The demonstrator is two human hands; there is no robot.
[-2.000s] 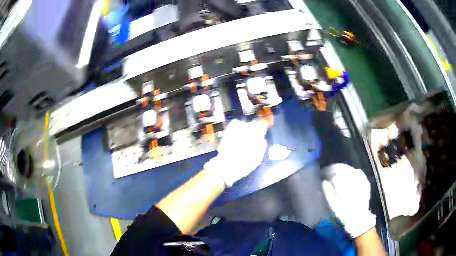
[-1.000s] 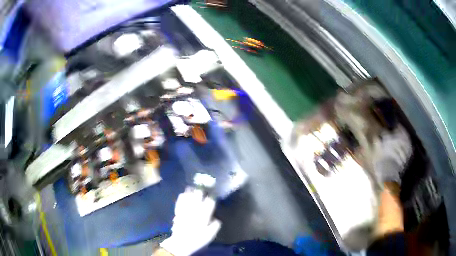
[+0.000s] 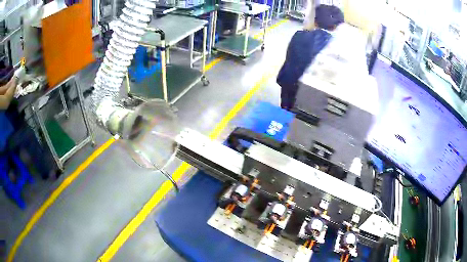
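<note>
Neither of my hands is in the picture. In front of me, several work fixtures stand in a row on a silver base plate (image 3: pixel 230 228) over the blue machine table (image 3: pixel 192 217). The leftmost fixture (image 3: pixel 239 192), the one beside it (image 3: pixel 278 211), a third (image 3: pixel 316 226) and the rightmost (image 3: pixel 349 240) each show a pale round centre with orange winding or wire below it. A long silver rail (image 3: pixel 317 176) runs behind them.
A ribbed extraction hose (image 3: pixel 120 51) with a clear hood (image 3: pixel 153 134) hangs left of the table. A grey laser box (image 3: pixel 333 107) and monitor (image 3: pixel 417 128) stand behind. One person (image 3: pixel 304 56) stands beyond; another's hand (image 3: pixel 7 92) shows at far left. Trolleys (image 3: pixel 179 82) line the floor.
The view has swung left and up. Both gloved hands and the side tray have left the picture; the hose, monitor, trolleys and people have come into it.
</note>
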